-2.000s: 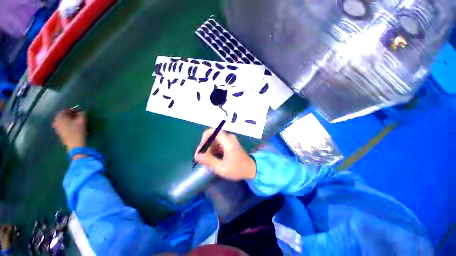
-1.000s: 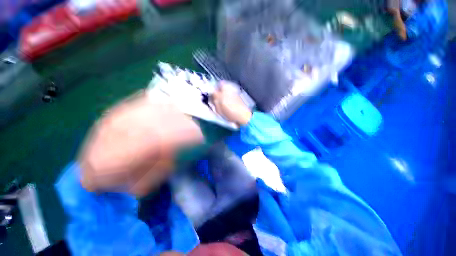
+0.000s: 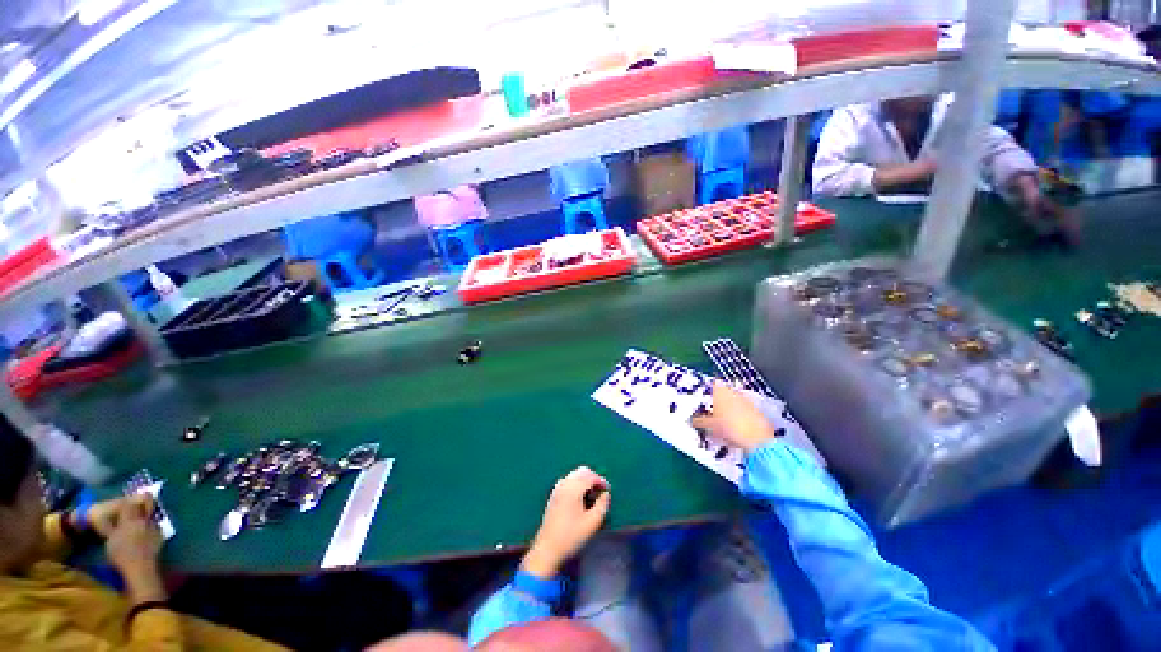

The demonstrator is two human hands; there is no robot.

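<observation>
My left hand [image 3: 567,520] is low in front, just over the bench's near edge, with its fingers curled round a small dark thing [image 3: 592,496], likely a round unit. My right hand [image 3: 736,418] is over the white sheet [image 3: 690,434] with black crescent pads. Its fingertips are close to the sheet; whether they hold tweezers or a pad cannot be told. The narrow die-cut pad sheet [image 3: 738,366] lies behind this hand, beside the tray stack.
Clear blister tray stack [image 3: 840,420] with round units on top stands right. Pile of units [image 3: 283,476] and white strip [image 3: 357,515] lie left, near a person in yellow [image 3: 77,599]. Red parts trays [image 3: 550,283] stand at the far side, below a shelf. Another person [image 3: 879,153] sits across.
The view has lifted to show the whole bench. My left hand, first far left and then blurred close to the camera, is now low in front. My right hand has moved from the sheet's near edge over it.
</observation>
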